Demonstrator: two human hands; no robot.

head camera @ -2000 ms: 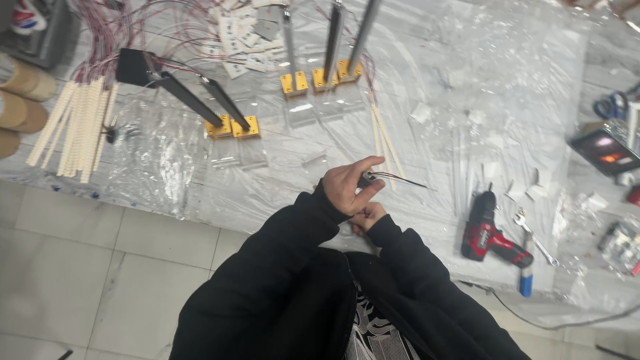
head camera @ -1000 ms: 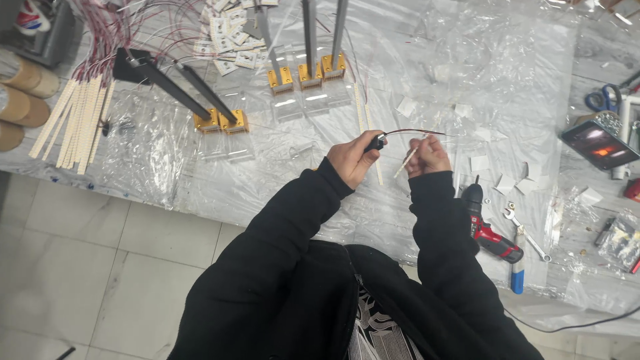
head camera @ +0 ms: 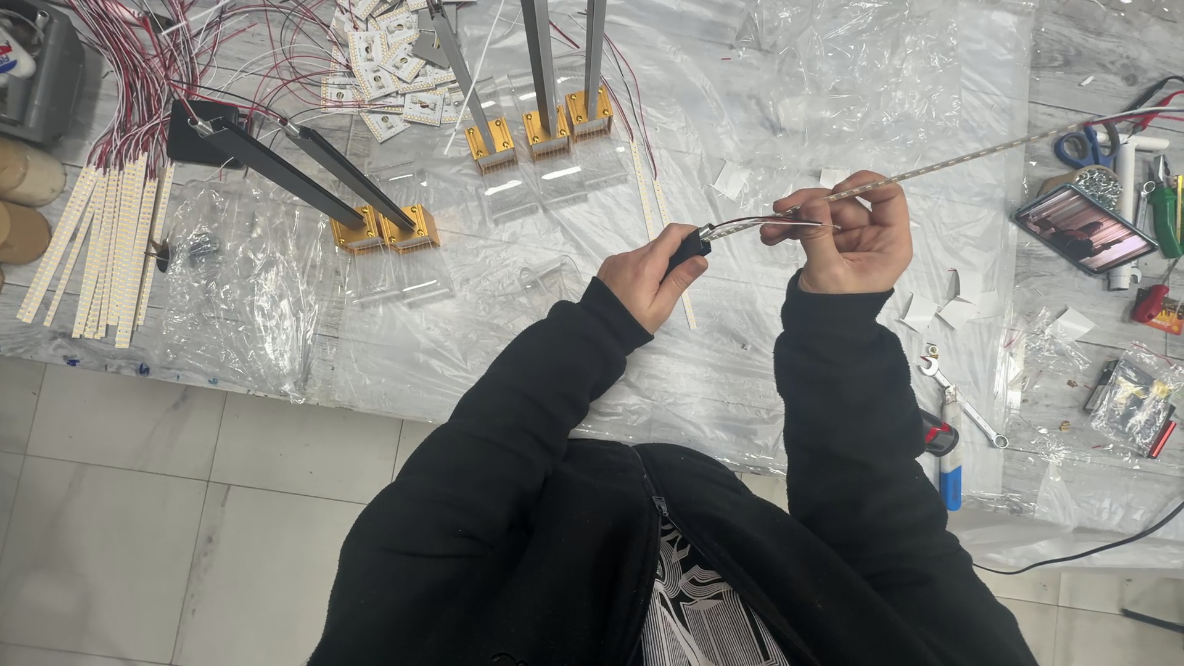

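My left hand grips the black end of a dark profile, with thin wires coming out of it. Between the thumb and fingers of my right hand is a narrow LED strip that runs up to the right, its red and white leads near the frame's edge. The free wire ends reach my right fingertips. Beyond my left hand, loose LED strips lie on the plastic sheet. Dark metal profiles stand in gold-coloured finned blocks farther left.
Many wired LED strips lie at the left, with small square LED boards at the back. On the right are a phone, blue-handled scissors, a wrench, a blue-ended tool and a partly hidden power drill. Clear plastic film covers the left front.
My right hand has moved up and to the right from beside my left hand. The LED strip now stretches away to the right from it. My left hand still holds the black end.
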